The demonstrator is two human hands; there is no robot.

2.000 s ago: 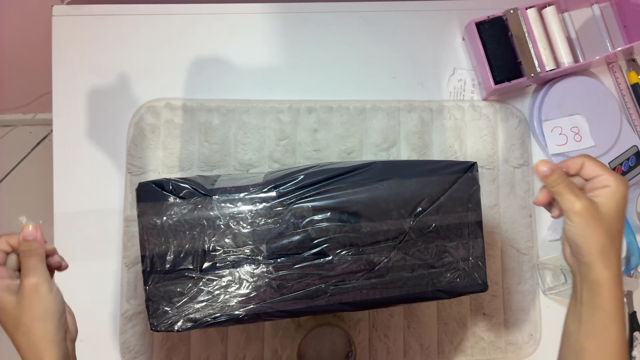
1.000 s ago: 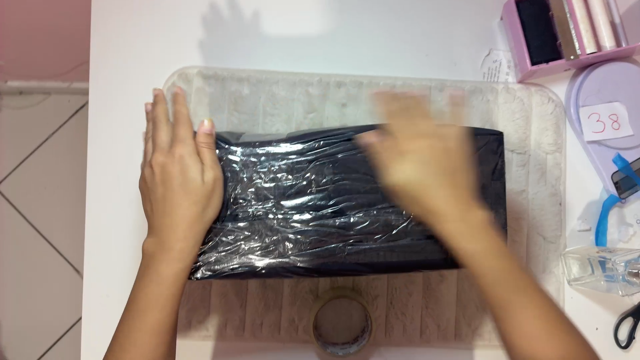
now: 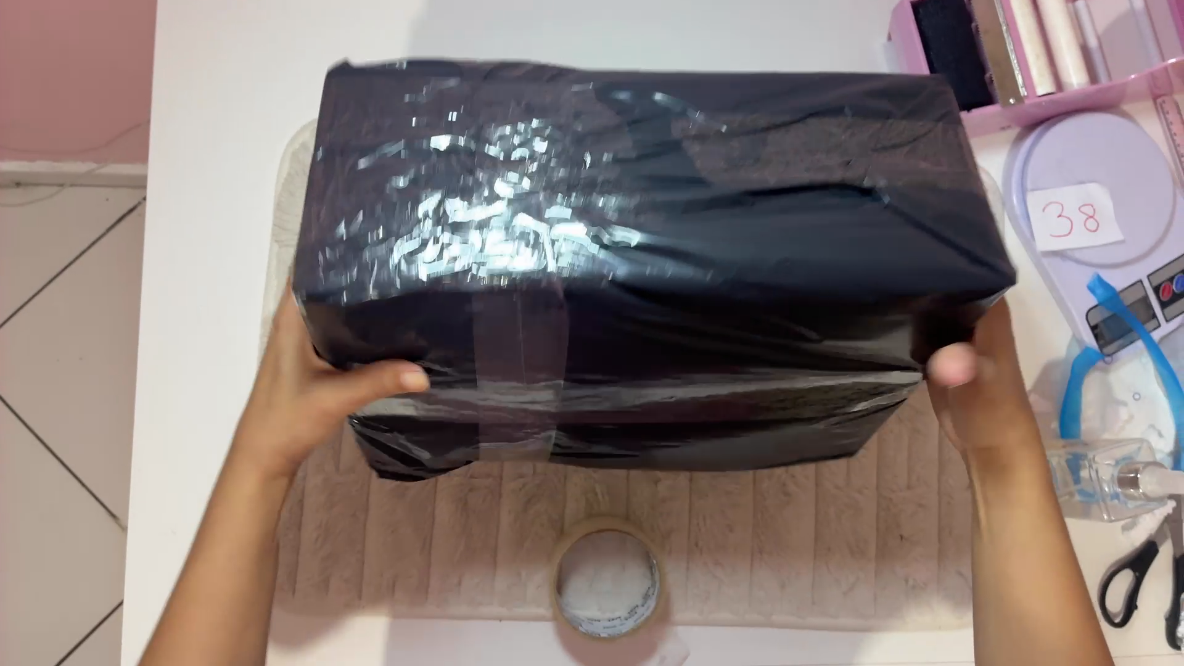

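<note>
A box-shaped package in shiny black plastic [image 3: 647,231] is held up over a ribbed plush mat [image 3: 731,518], tilted so its top and near side show. Clear tape runs down the near side. My left hand [image 3: 324,398] grips the package's left end, thumb on the near side and fingers hidden behind. At the right end my right hand [image 3: 980,388] holds it, the thumb blurred at the near corner and the other fingers hidden. Below the package, a roll of clear tape [image 3: 609,622] lies at the mat's near edge.
Along the right stand a pink organizer [image 3: 1008,116], a lilac kitchen scale [image 3: 1096,148] with a numbered paper, a blue strap [image 3: 1078,388], a clear glass bottle [image 3: 1096,476] and black-handled scissors [image 3: 1124,583]. The white table's [image 3: 203,277] left edge borders a tiled floor.
The package lay flat on the mat and is now raised and tilted. My right hand has moved from its top to the right end. Two seconds ago both hands were off it.
</note>
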